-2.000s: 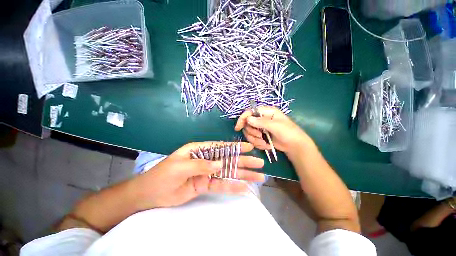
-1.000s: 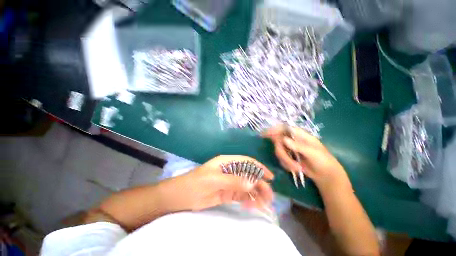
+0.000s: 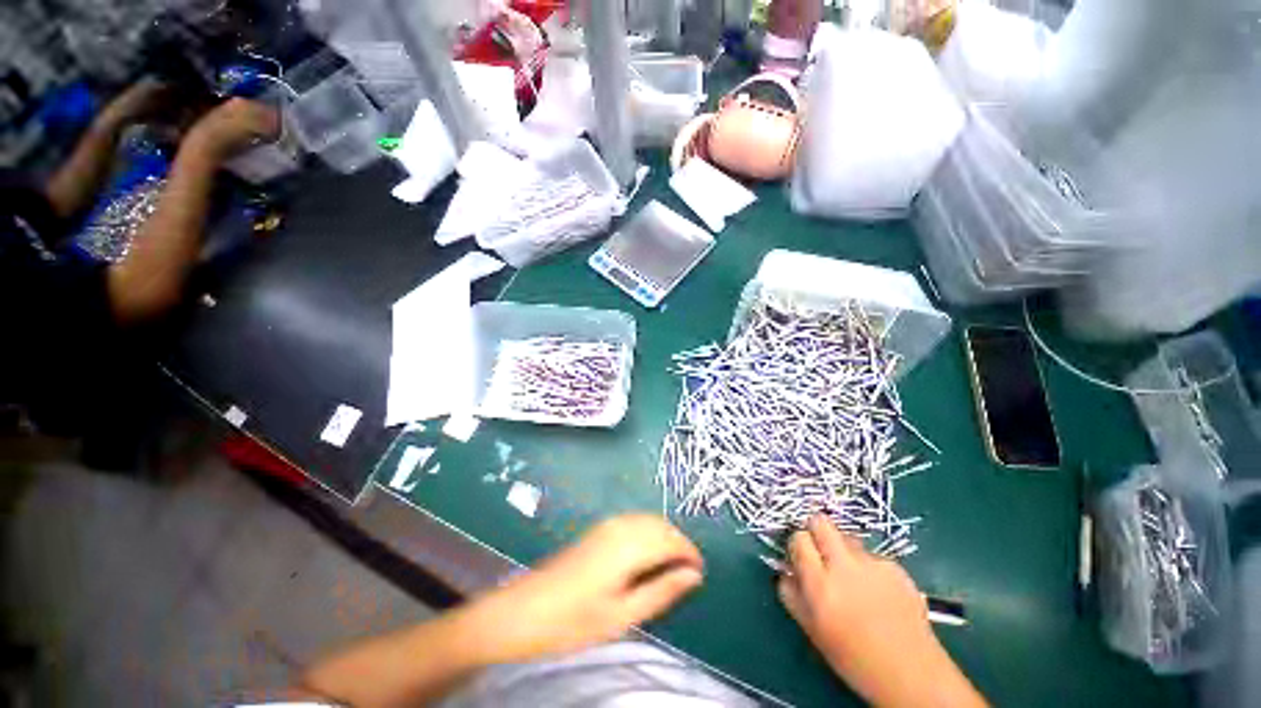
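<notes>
Slim silver metal bits with purple-brown glints lie in a large pile [image 3: 781, 415], spilling from a tipped clear tub [image 3: 906, 311] behind it. My right hand [image 3: 857, 616] is at the pile's front edge, fingertips down among the bits. A slim tool with a dark part and pale end [image 3: 946, 610] sticks out to the right of this hand; whether it is gripped or lies on the bench is hidden. My left hand [image 3: 595, 581] is left of it at the bench edge, back up, fingers curled; no bits show in it. A left clear tub [image 3: 625, 374] holds bits in rows.
A phone [image 3: 1012, 397] and a right tub of bits [image 3: 1169, 581] are at right. A scale [image 3: 653, 252], a pink cup-like item [image 3: 754, 134] and stacked clear boxes [image 3: 996, 208] stand behind. Another person's arm [image 3: 159, 235] is at far left, beside a dark bench section [image 3: 311, 304].
The view has shifted to show more of the bench's back and left. My left hand has turned over, hiding the fanned bits. My right hand has reached the pile; the tool now points right.
</notes>
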